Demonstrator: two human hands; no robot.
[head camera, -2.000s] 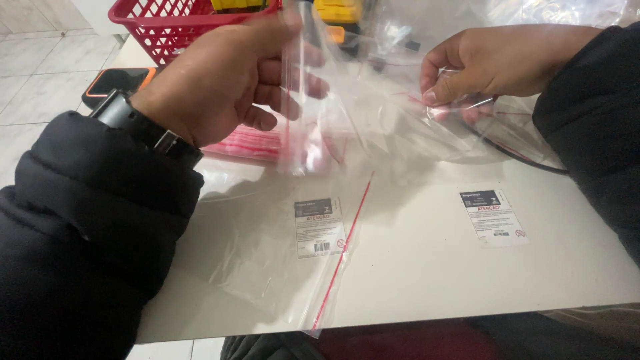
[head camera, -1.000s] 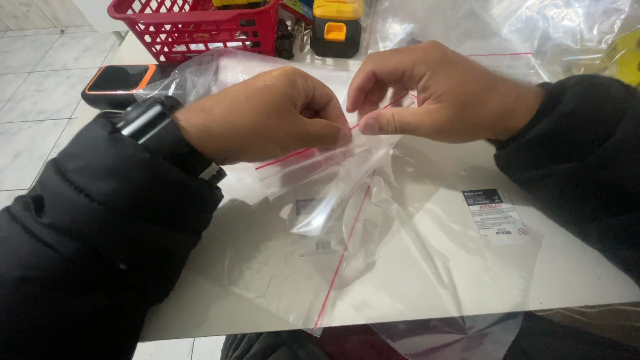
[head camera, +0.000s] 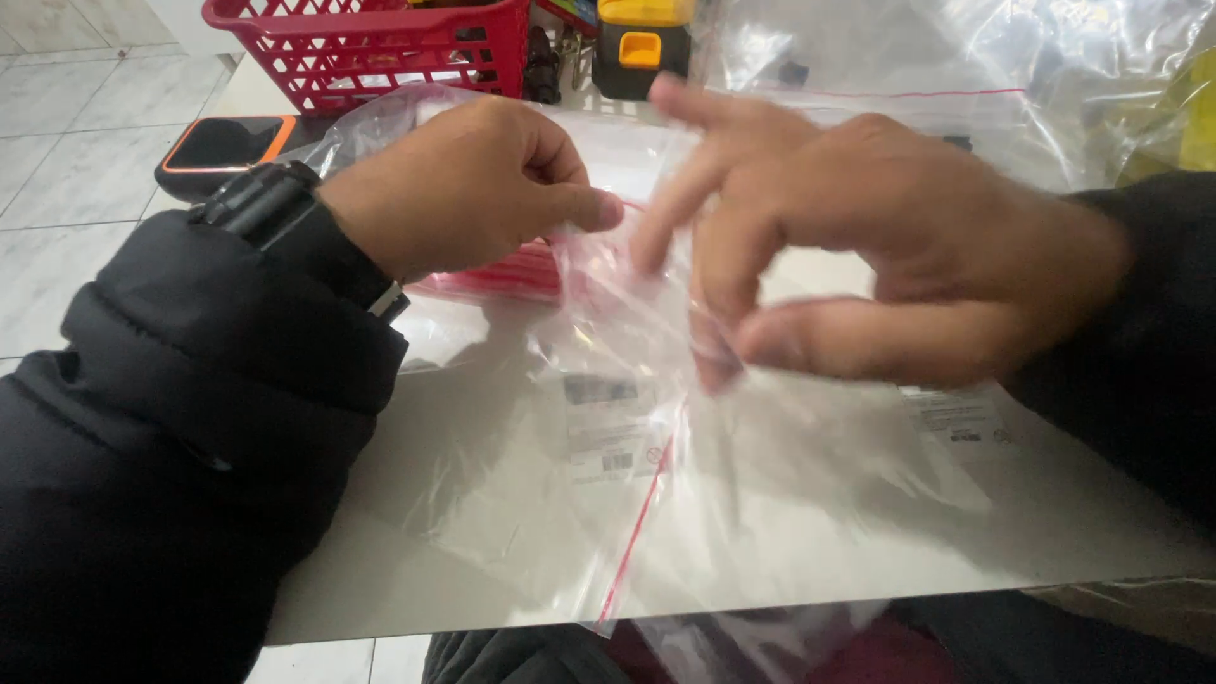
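Note:
My left hand (head camera: 475, 185), with a black watch on the wrist, pinches the edge of a clear plastic zip bag (head camera: 617, 313) between thumb and fingers. Blurred by motion, my right hand (head camera: 855, 247) is beside it; thumb and forefinger close on the bag's film, other fingers spread. Below, another clear bag with a red zip strip (head camera: 638, 532) lies on the white table and reaches its front edge. A printed label (head camera: 608, 427) shows through the film, and a second label (head camera: 959, 418) lies partly under my right hand. A stack of red-edged bags (head camera: 503, 275) lies behind my left wrist.
A red plastic basket (head camera: 380, 52) stands at the back left, near a black device with an orange rim (head camera: 228, 142). A yellow and black tool battery (head camera: 643, 52) sits at the back middle. More clear bags (head camera: 912, 57) cover the back right. The table's front edge (head camera: 760, 605) is near my lap.
My hands came together on the bag's red strip one second ago, and have since moved apart. The right hand's fingers have spread out.

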